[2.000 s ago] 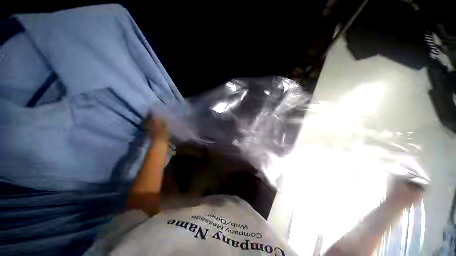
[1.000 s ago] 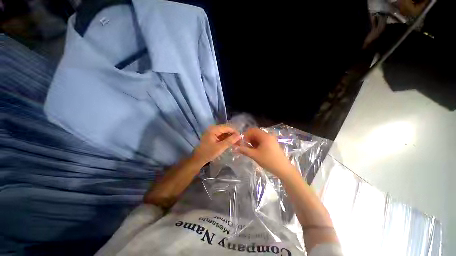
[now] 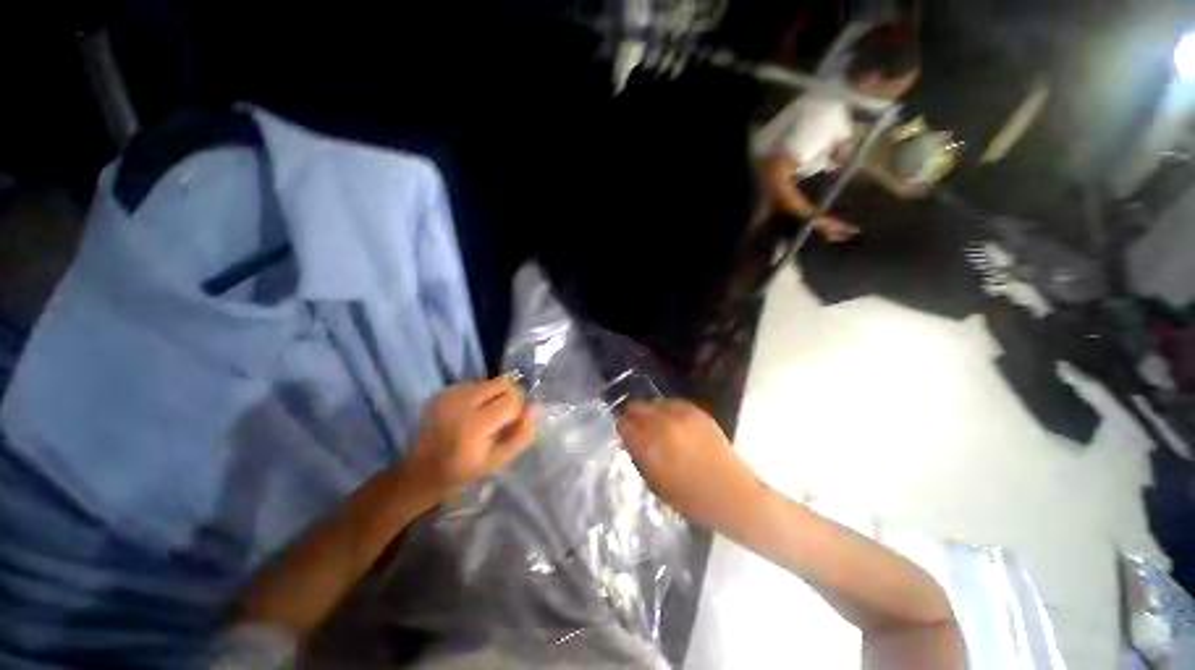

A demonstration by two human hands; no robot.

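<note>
A clear poly bag (image 3: 564,484) hangs between my two hands in front of my body, with bright glints on its film. My left hand (image 3: 469,439) pinches one side of its upper edge. My right hand (image 3: 675,452) pinches the other side, a short gap away. A light-blue dress shirt (image 3: 170,380) hangs at the left on a black hanger (image 3: 190,131), its collar spread and a dark strip inside the neck opening. The bag is beside the shirt, not over it. The image is somewhat blurred.
A white table (image 3: 865,393) stands at the right, with a shiny stack of poly bags (image 3: 1003,609) near its front and dark garments (image 3: 891,268) at its back. Another person (image 3: 813,144) is beyond it. Black garments (image 3: 629,196) hang behind the bag.
The bag came off the table side to my front, and both hands now hold it farther apart than a second ago. The view has tilted up, showing the other person.
</note>
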